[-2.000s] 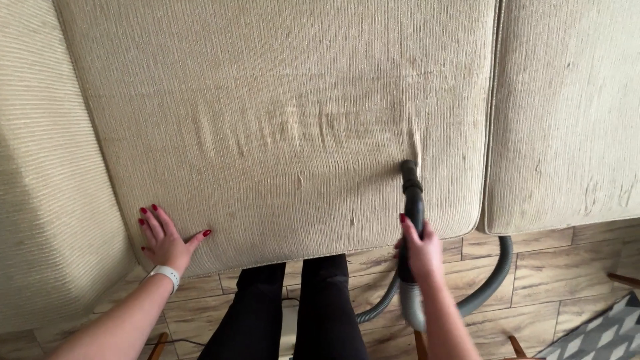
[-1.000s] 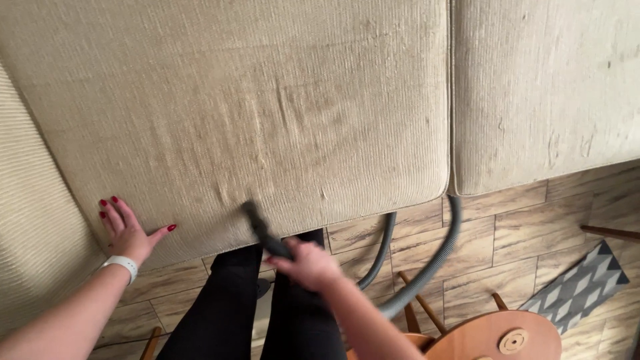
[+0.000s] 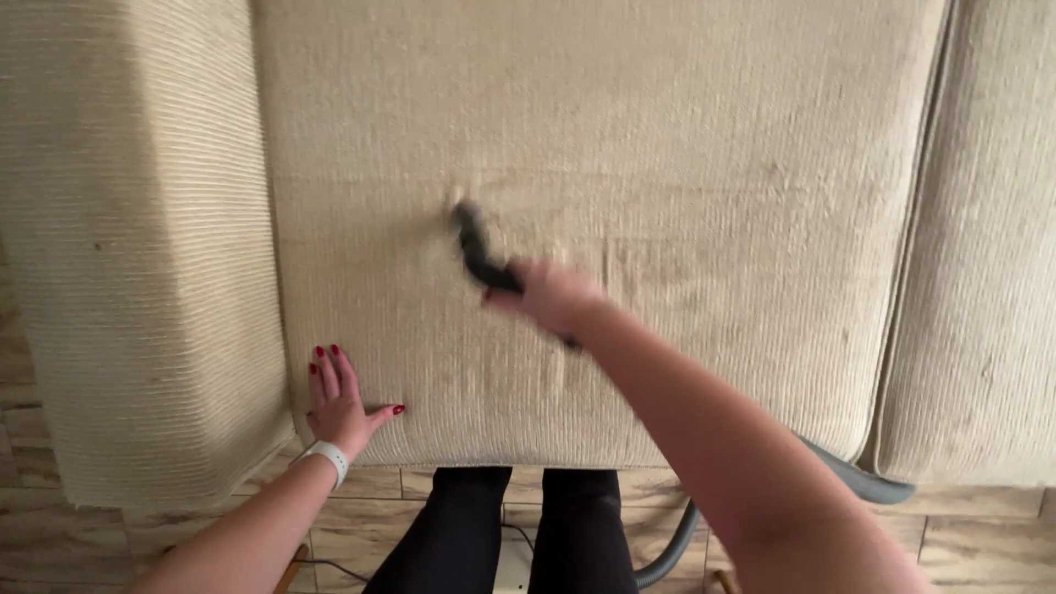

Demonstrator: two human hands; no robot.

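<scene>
My right hand (image 3: pixel 549 297) is closed around the black handle of a vacuum cleaner wand (image 3: pixel 483 260), blurred by motion. Its narrow tip meets the beige ribbed sofa cushion (image 3: pixel 660 124) left of the middle, where the fabric is slightly puckered. My left hand (image 3: pixel 340 410) lies palm down near the cushion's front left corner, fingers spread, holding nothing; it has red nails and a white band at the wrist. Part of the grey vacuum hose (image 3: pixel 858 474) shows beyond my right forearm, at the cushion's front edge.
A ribbed sofa armrest (image 3: pixel 198 247) rises at the left, and another cushion (image 3: pixel 982 247) adjoins on the right across a seam. Below are my legs in black trousers, the wood-look tiled floor (image 3: pixel 973 536), more hose, a thin dark cable (image 3: pixel 330 565) and a white object between my legs.
My right hand has carried the wand from the cushion's front right to its front left, then farther back on the cushion. My left hand stays near the front left corner. The view has shifted.
</scene>
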